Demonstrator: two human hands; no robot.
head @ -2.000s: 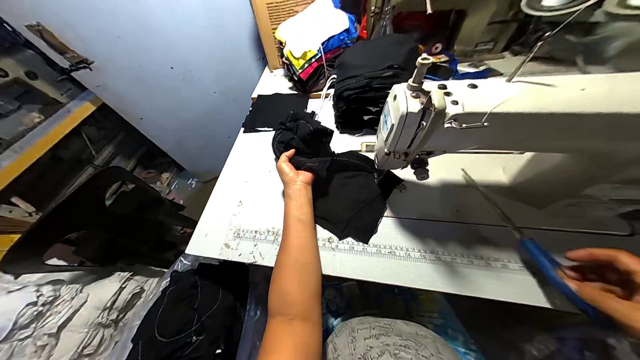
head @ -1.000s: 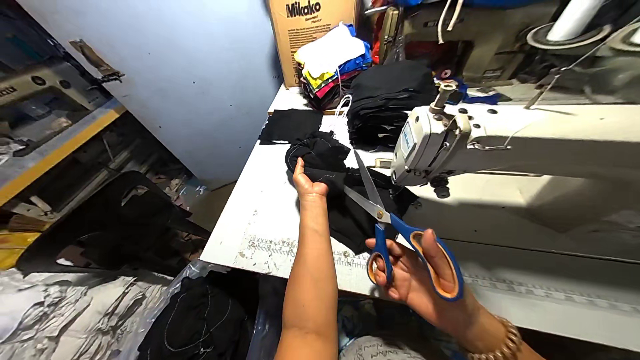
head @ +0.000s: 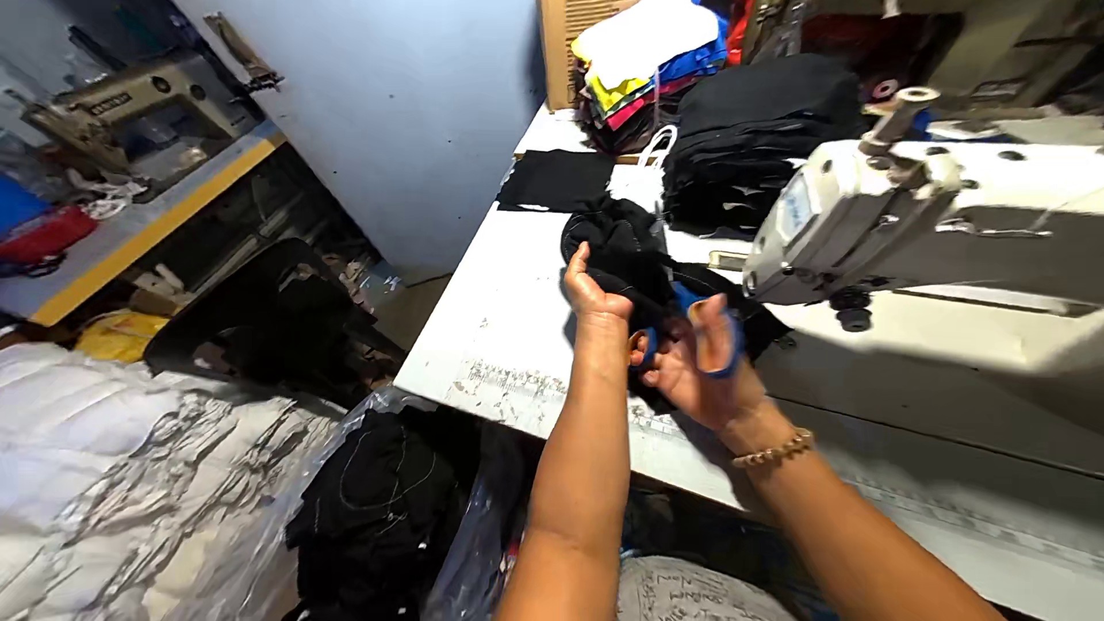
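Note:
Black fabric (head: 617,237) lies bunched on the white sewing table (head: 466,345), left of the sewing machine's head (head: 828,224). My left hand (head: 595,289) grips the fabric near its middle, thumb up. Two fingers and the thumb of my right hand (head: 703,371) are in the handles of blue-handled scissors (head: 731,349), close beside my left wrist. The scissors' blades are hidden by the hands and the cloth, so whether they touch the fabric cannot be told. A bead bracelet circles my right wrist.
A flat black fabric piece (head: 556,179) and a stack of black cut pieces (head: 763,129) lie behind. Colored fabrics (head: 647,60) are piled by a cardboard box (head: 559,52). Black cloth in a plastic bag (head: 371,509) and white fabric bundles (head: 129,466) are at lower left.
My right hand has come from the right side of the table to beside my left hand. One second ago the scissors' blades showed spread over the cloth; now they are hidden.

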